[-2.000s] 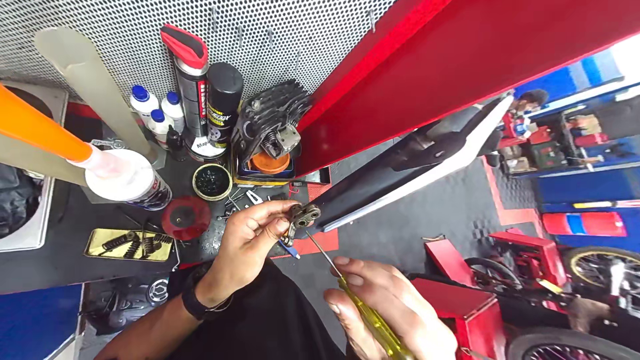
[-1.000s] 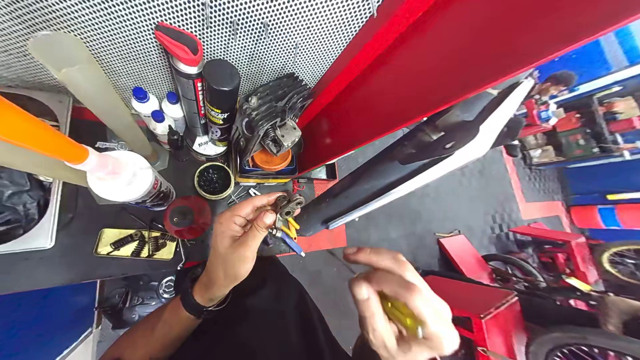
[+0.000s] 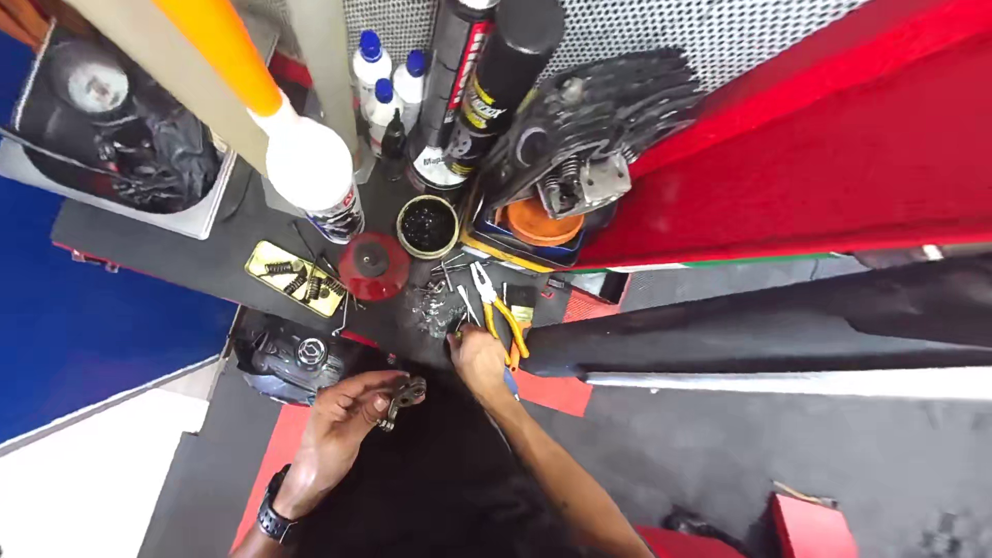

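My left hand (image 3: 353, 415) pinches a small metal mechanical part (image 3: 403, 399) between thumb and fingers, in front of the bench edge. My right hand (image 3: 479, 358) reaches down at the bench's near edge, beside yellow-handled pliers (image 3: 504, 314); its fingertips are partly hidden, so whether it holds something cannot be told. A brush (image 3: 521, 310) lies right of the pliers. Small metal tools and parts (image 3: 442, 283) lie above my right hand. Farther left are a red round container (image 3: 374, 266), an open tin of dark grease (image 3: 427, 226) and a yellow tray (image 3: 260, 267) with several springs.
Spray cans (image 3: 496, 85), blue-capped bottles (image 3: 372, 62) and a white bottle with an orange nozzle (image 3: 310, 167) stand at the back. An engine cylinder head (image 3: 597, 182) sits right of them. A red panel (image 3: 775, 155) and a long black part (image 3: 697, 329) bound the right side.
My right hand has moved from the right side to the bench by the pliers; the yellow-handled screwdriver it held is no longer visible. My left hand keeps the metal part. The view has shifted.
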